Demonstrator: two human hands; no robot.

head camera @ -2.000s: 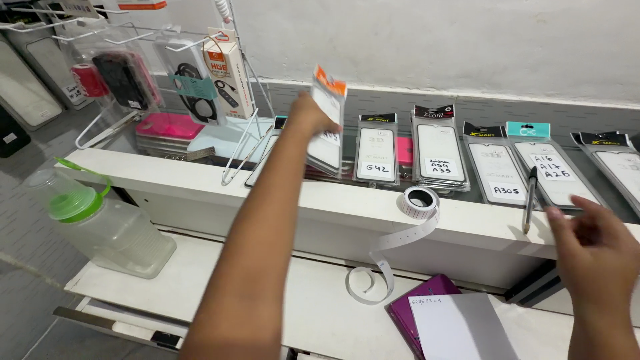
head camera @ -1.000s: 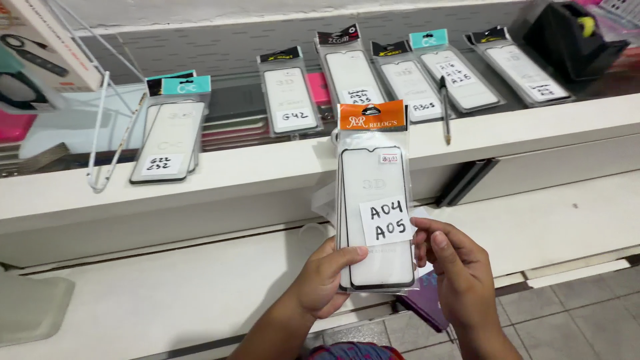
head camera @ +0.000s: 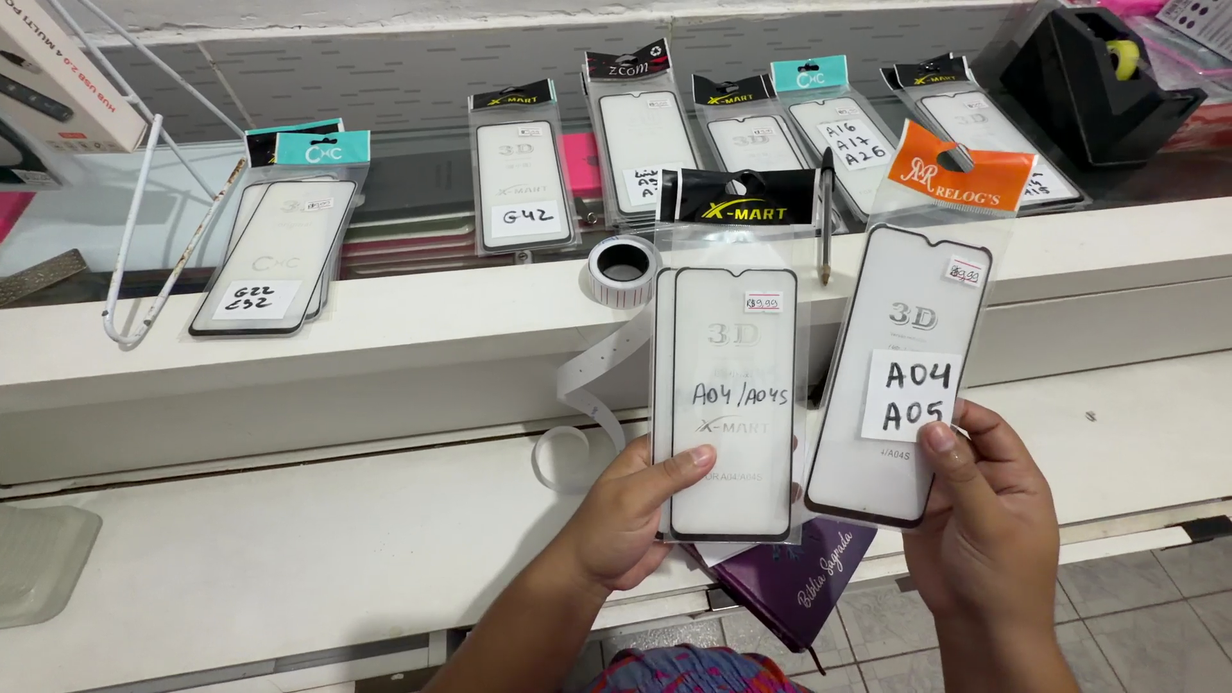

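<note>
My left hand point(head camera: 635, 510) holds black-topped packs of phone screen protectors point(head camera: 736, 385), at least two stacked, with the thumb across the front one. In my right hand point(head camera: 987, 500) is an orange-topped screen protector pack point(head camera: 900, 318) with a handwritten white sticker, pinched at its lower right edge. The two sets stand side by side, close together. Behind them on the ledge lie more packs: a teal-topped pair point(head camera: 279, 245) at the left, a black-topped one point(head camera: 525, 173) and several others. A roll of labels point(head camera: 624, 269) rests at the ledge's front edge, its strip hanging down.
A pen point(head camera: 826, 217) lies across the ledge edge. A black tape dispenser point(head camera: 1083, 87) stands back right, a white wire rack point(head camera: 144, 221) at left. A purple book point(head camera: 794, 587) is below my hands. A translucent container point(head camera: 43, 563) sits at far left.
The orange-topped pack, held in my left hand a second ago, is now in my right hand. The black-topped packs now show in my left hand. The view has shifted slightly.
</note>
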